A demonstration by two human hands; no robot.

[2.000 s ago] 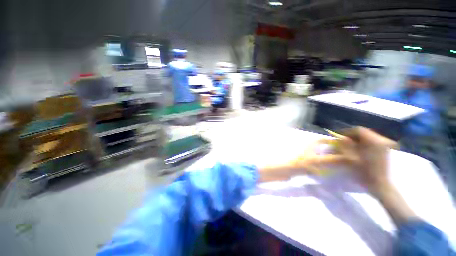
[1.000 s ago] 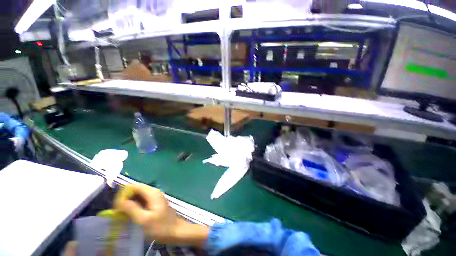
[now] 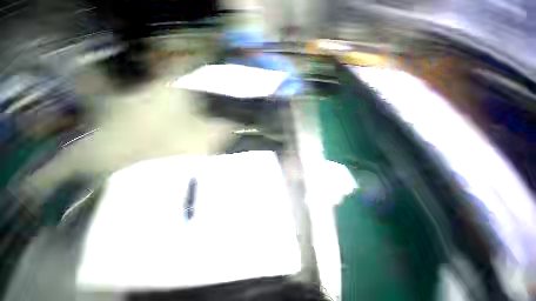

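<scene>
The frame is strongly blurred. An inverter unit with a broad white front cover (image 3: pixel 235 235) lies nearest in front of me. A dark, narrow display or logo panel (image 3: pixel 190 199) shows on the cover. The unit's dark side (image 3: pixel 223 292) shows along the bottom edge. Neither my left hand nor my right hand is in the picture.
A green bench (image 3: pixel 376 253) runs along the right, with a blurred white cloth (image 3: pixel 335 181) near its edge. A long white shelf (image 3: pixel 435 123) lies beyond. A second white-topped unit (image 3: pixel 232 80) stands ahead, with a person in blue (image 3: pixel 273 63) behind it.
The view has swung left from the bench and tray to the white cover. The hand over the unit and the yellow and grey things by it have left the picture.
</scene>
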